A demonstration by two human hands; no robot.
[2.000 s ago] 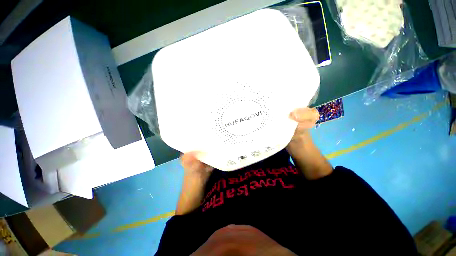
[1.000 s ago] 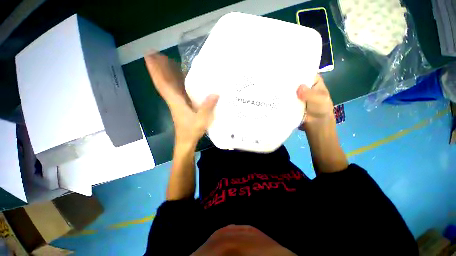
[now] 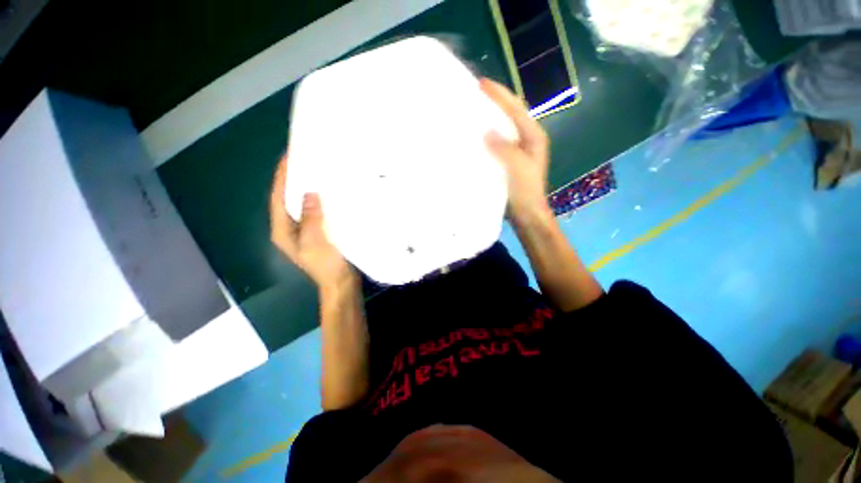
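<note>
A white many-sided unit is held flat above the dark green bench, its smooth face towards me; its printing is washed out by glare, with only small marks near the lower edge. My left hand grips its left edge, thumb on the face, fingers behind. My right hand grips its right edge, thumb on the face and fingers along the rim. The unit's underside is hidden.
Open white carton at the left, flaps towards me. Smartphone behind the right hand. Bagged cream unit with clear plastic at upper right. Blue item by the bench edge. Brown cartons at lower right.
My left hand, open beside the unit a second ago, now grips its left edge. The unit has turned and shifted left in view. The clear plastic behind it no longer shows clearly. The whole view has shifted.
</note>
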